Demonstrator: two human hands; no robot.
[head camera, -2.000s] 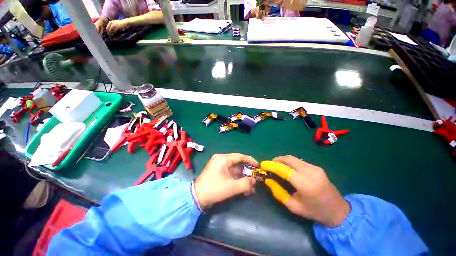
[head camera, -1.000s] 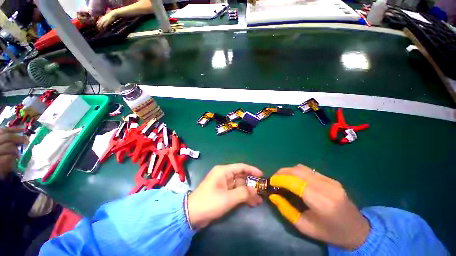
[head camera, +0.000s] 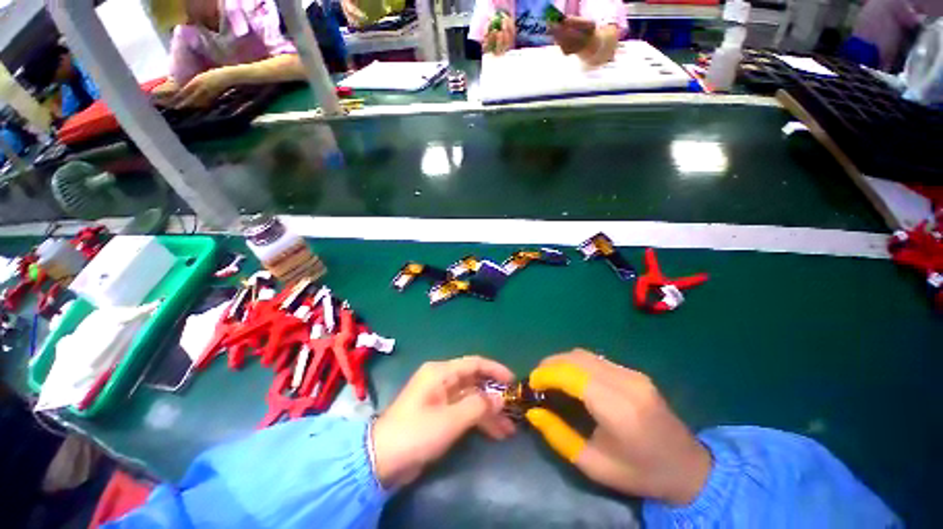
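Note:
My left hand (head camera: 439, 415) and my right hand (head camera: 620, 418) meet low in the centre of the head view. Between their fingertips they hold one small flex-cable module (head camera: 509, 396), silvery at the left end with gold ribbon. My right thumb and index finger wear yellow finger cots and grip its dark right side. Fingers hide part of it. Several more flex-cable modules (head camera: 470, 279) lie in a loose row beyond my hands. A single red spring clamp (head camera: 662, 287) lies right of the row.
A pile of red spring clamps (head camera: 300, 346) lies left of my hands. Behind it stands a bottle (head camera: 281, 250). Further left are a phone (head camera: 186, 346) and a green tray (head camera: 132, 380) with white wipes and a white box. People work across the belt (head camera: 558, 155).
The camera view has shifted, and people opposite show more. The module stays between both hands, with small changes in finger position. The loose modules and clamps lie as before.

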